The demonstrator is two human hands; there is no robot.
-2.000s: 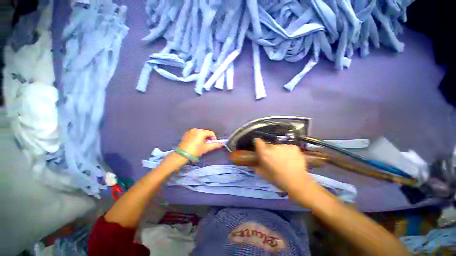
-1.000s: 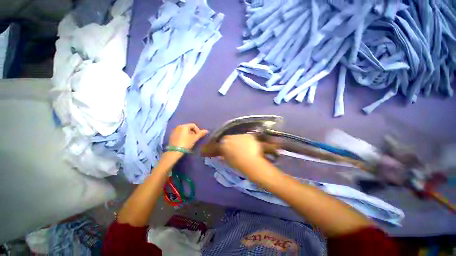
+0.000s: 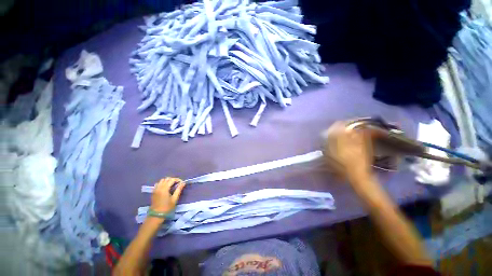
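Observation:
A single light-blue fabric strip lies mid-table, slanting up to the right. My left hand pinches it near its left end, with a short tail showing left of the fingers. My right hand is around the handle of the steam iron, at the strip's right end; hand and iron are blurred. Whether the soleplate touches the cloth cannot be told. The near row of strips lies flat between the single strip and the table's near edge.
A large heap of strips is at the far side. A hank of strips lies at left beside white cloth. Dark fabric is upper right, crumpled white cloth at right. Red-handled scissors are lower left.
The iron and my right hand have moved right, uncovering the single strip. My left hand now holds the strip near its left end. The camera view has shifted, showing the dark fabric.

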